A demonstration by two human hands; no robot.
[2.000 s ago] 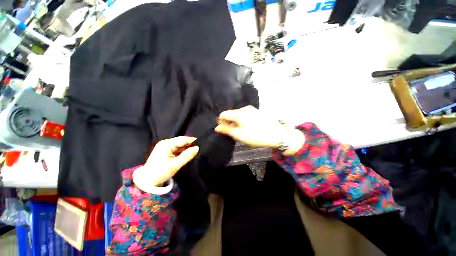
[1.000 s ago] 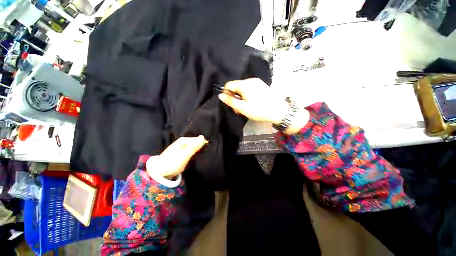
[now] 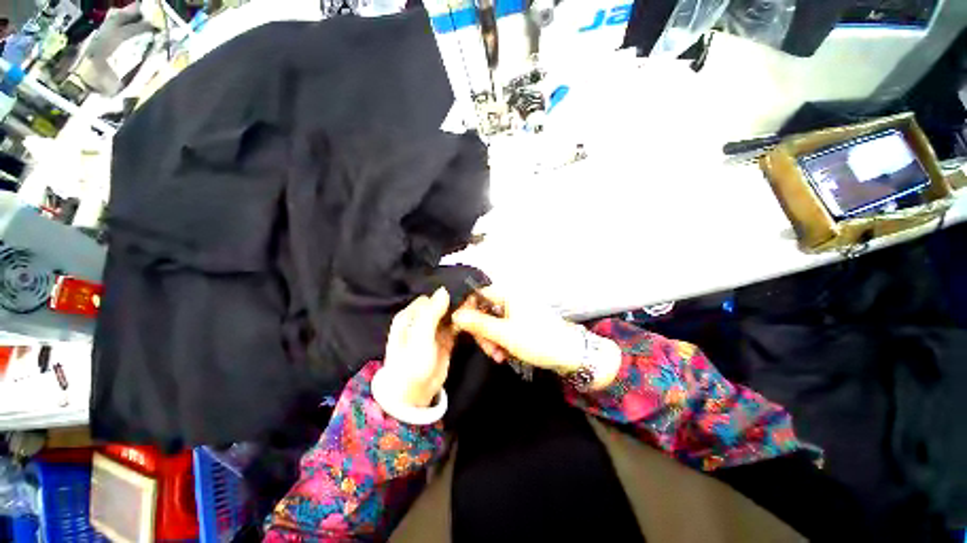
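Black fabric (image 3: 201,223) lies in folds over the left of the white table and hangs over its front edge. My left hand (image 3: 418,350) holds a part of it between fingers and thumb at the table's front edge. My right hand (image 3: 533,335) is beside it, fingertips close to the left ones at the cloth. A slim dark tool, perhaps thread snips, shows partly in the right hand; the fingers hide most of it. The presser foot and needle area (image 3: 520,98) is behind, apart from the cloth in my hands.
A tray (image 3: 790,198) with a lit phone (image 3: 864,175) stands at the right, a black stick (image 3: 751,144) beside it. Small dark pieces (image 3: 562,159) lie on the machine bed. A grey fan unit (image 3: 27,270) is at the left. Blue and red crates (image 3: 217,493) stand below left.
My hands have come together and moved down to the table's front edge with the cloth part. The view has shifted, showing more of the machine head and phone.
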